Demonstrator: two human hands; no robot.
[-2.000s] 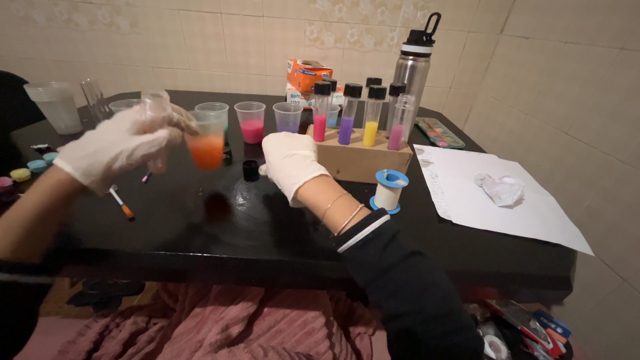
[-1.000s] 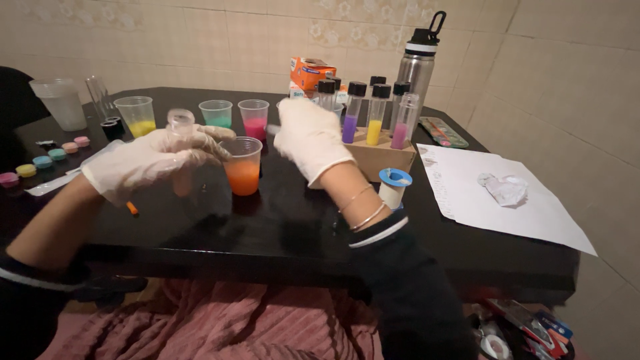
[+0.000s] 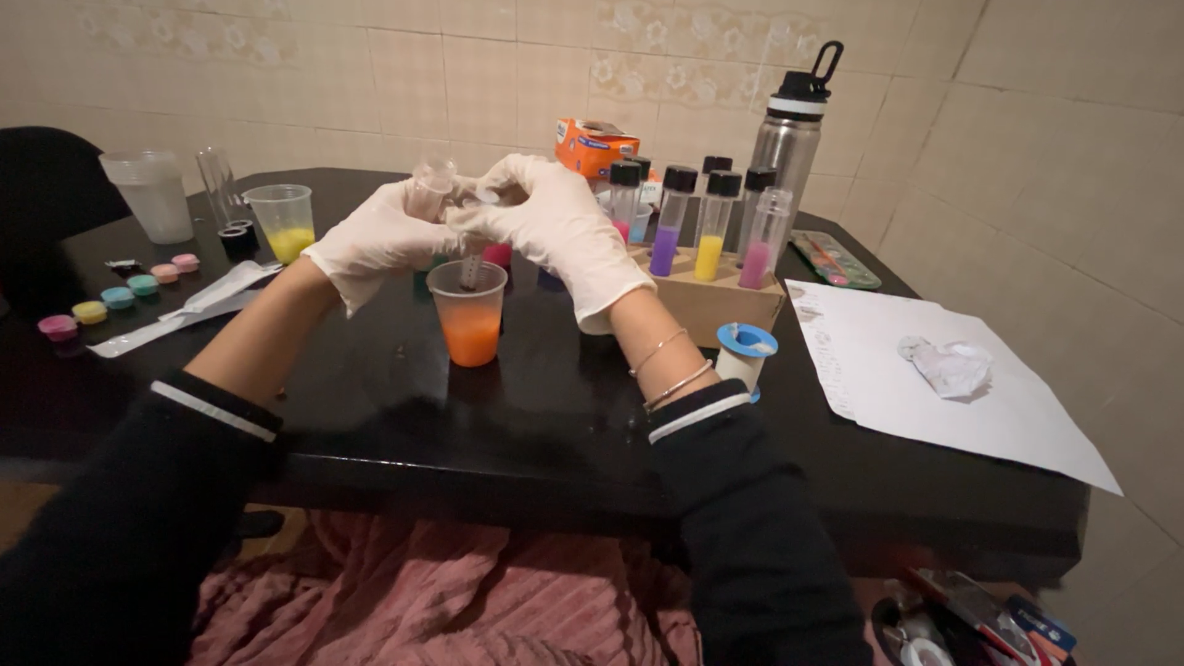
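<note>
My left hand (image 3: 393, 231), in a white glove, is closed around a clear tube (image 3: 433, 178) whose open rim shows above the fingers. Close beside it, my gloved right hand (image 3: 555, 222) has its fingers pinched on a small clear piece (image 3: 487, 196), partly hidden, perhaps a syringe. A clear graduated tip (image 3: 471, 268) points down from between the hands into the mouth of a plastic cup of orange liquid (image 3: 472, 326). To the right, capped tubes of purple (image 3: 663, 245) and yellow liquid (image 3: 709, 250) stand in a cardboard rack (image 3: 708, 305), with an uncapped pink one (image 3: 763, 245).
A cup of yellow liquid (image 3: 291, 242), stacked cups (image 3: 153, 199) and small paint pots (image 3: 118, 297) are at the left. A blue-ended spool (image 3: 745, 356) stands before the rack. A steel bottle (image 3: 786, 143) is behind it. White paper (image 3: 925, 407) lies at the right.
My left hand has moved up and right with the clear tube. My right hand was at the rack's left end one second ago and is now beside my left, above the orange cup.
</note>
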